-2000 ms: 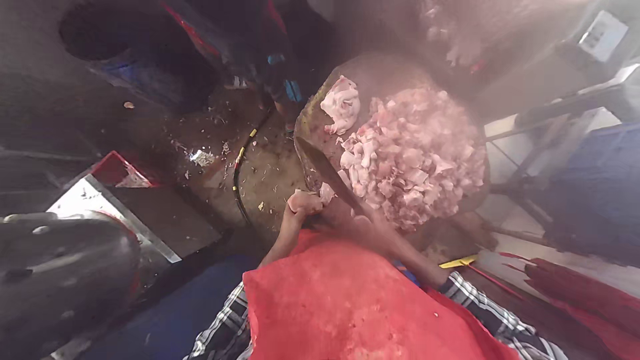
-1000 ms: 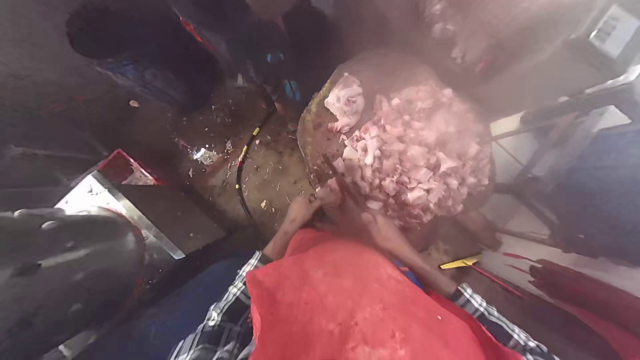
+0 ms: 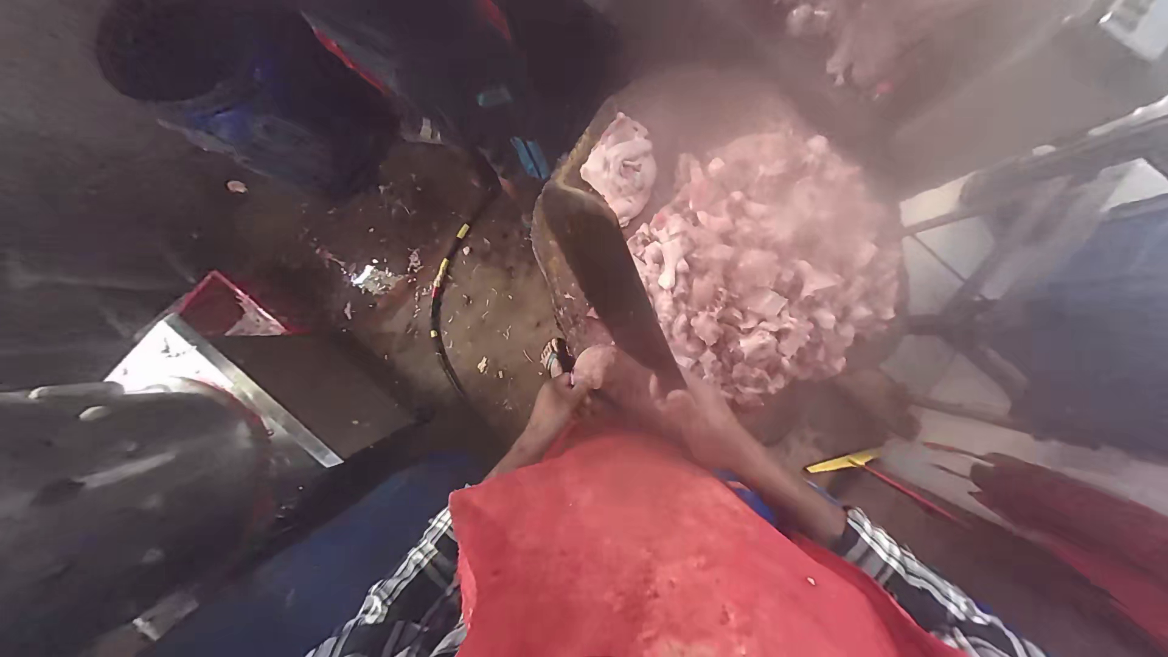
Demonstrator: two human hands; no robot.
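Note:
My right hand (image 3: 689,406) is closed on the handle end of a broad cleaver (image 3: 607,274), whose dark blade rises over the left part of a round chopping block (image 3: 570,169). Close beside it, my left hand (image 3: 584,379) is at the block's near edge against a pale piece of raw meat (image 3: 620,370); haze blurs where fingers and meat meet. A large heap of cut raw poultry (image 3: 762,265) covers the block's right side. One bigger piece of raw poultry (image 3: 622,169) lies apart at the back left.
A dark hose with yellow bands (image 3: 438,292) lies on the littered floor at the left. Nearby are a metal-edged box (image 3: 265,392) and a dark drum (image 3: 109,493). Another person's dark clothing (image 3: 456,64) shows beyond the block. A metal frame (image 3: 985,182) stands at the right.
The cleaver was raised two seconds ago, was low between my hands one second ago, and is raised over the block again. The heap looks much the same.

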